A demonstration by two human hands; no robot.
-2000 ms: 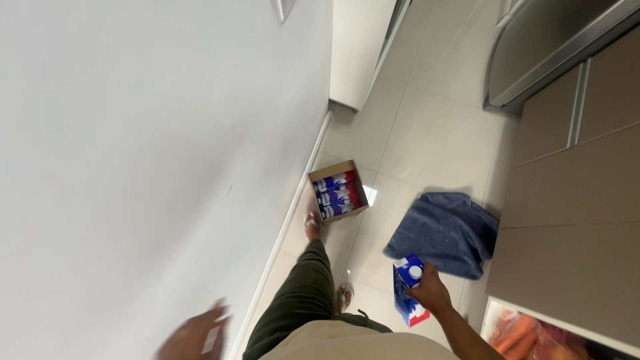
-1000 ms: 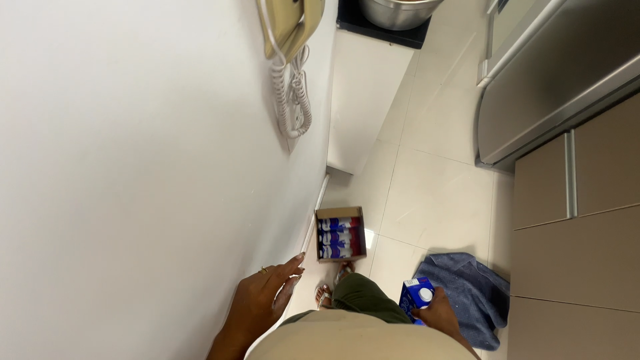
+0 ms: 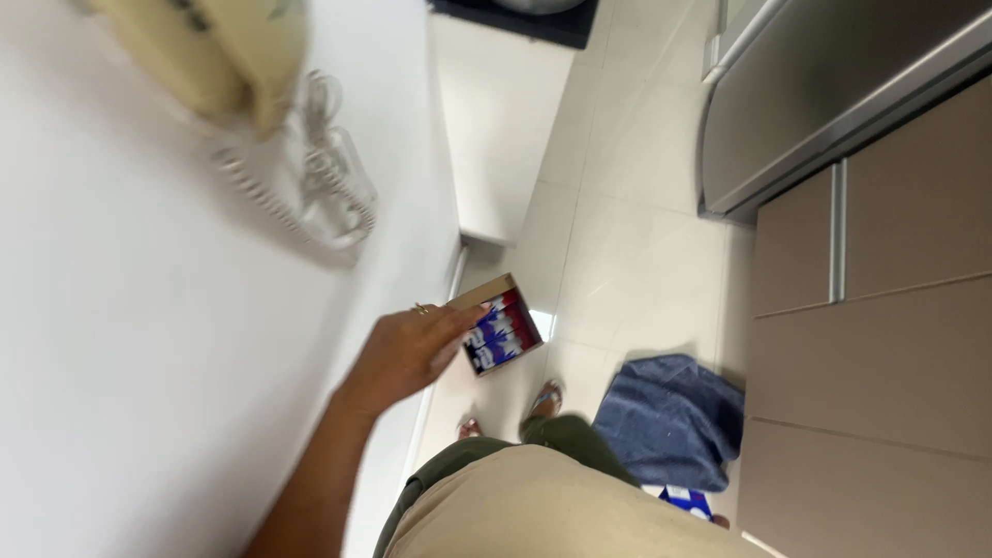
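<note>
My left hand [image 3: 411,349], with a ring on one finger, reaches out in front of the white wall, its fingers overlapping the view of an open cardboard box [image 3: 535,345]. Whether it touches the box cannot be told; nothing shows in its grasp. The box stands on the floor with several blue, white and red cartons [image 3: 500,333] inside. At the lower right edge, only fingertips of my right hand [image 3: 721,521] show beside a blue carton with a white cap [image 3: 686,500]. The rest of that hand is hidden behind my beige top.
A blue cloth [image 3: 670,418] lies on the tiled floor by the brown cabinet drawers [image 3: 868,364]. A steel appliance [image 3: 821,93] stands at upper right. On the left wall hangs a yellowish corded telephone [image 3: 225,62]. A white panel [image 3: 492,116] stands beyond the box.
My left hand has come forward and up, across the view of the box. The right hand with its carton has dropped to the lower edge, mostly hidden. The feet have shifted.
</note>
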